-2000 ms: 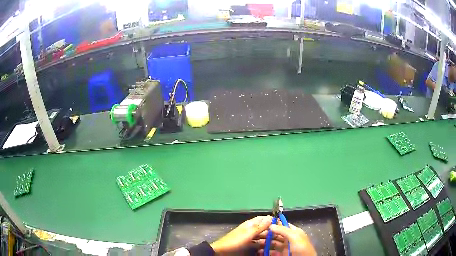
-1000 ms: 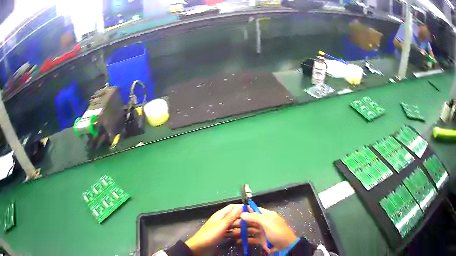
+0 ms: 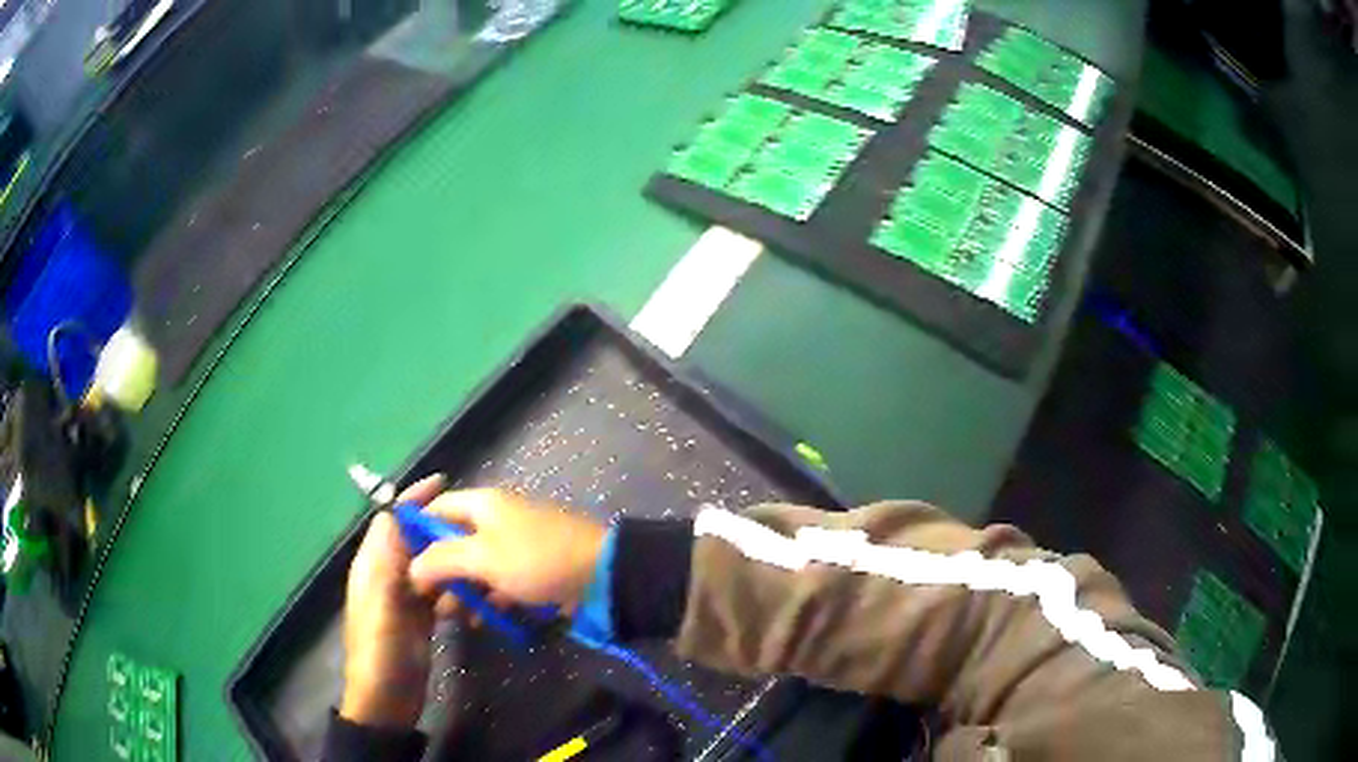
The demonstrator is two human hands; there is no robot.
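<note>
The blue-handled diagonal cutters (image 3: 422,524) are in my right hand (image 3: 514,554), their silver jaws pointing up and left past the tray's rim. My left hand (image 3: 387,625) is beside and partly under my right hand, touching it; whether it also grips the cutters is hidden. Both hands are over the black catch tray (image 3: 715,405), which holds scattered bright clippings. A blue wrist strap (image 3: 599,593) is on my right wrist, with a thin blue cord running down right. No board shows in my hands.
Green PCB panels (image 3: 770,155) lie in rows on a black sheet (image 3: 953,305) beyond the tray. More panels (image 3: 1186,432) lie on a dark surface at right. One panel (image 3: 145,709) is at lower left. A white strip (image 3: 697,290) lies by the tray. A black block with yellow label (image 3: 566,749) is at the bottom.
The view has swung right and tilted, so the tray looks slanted and the panel rows sit nearer the top centre. The hands stay together with the cutters.
</note>
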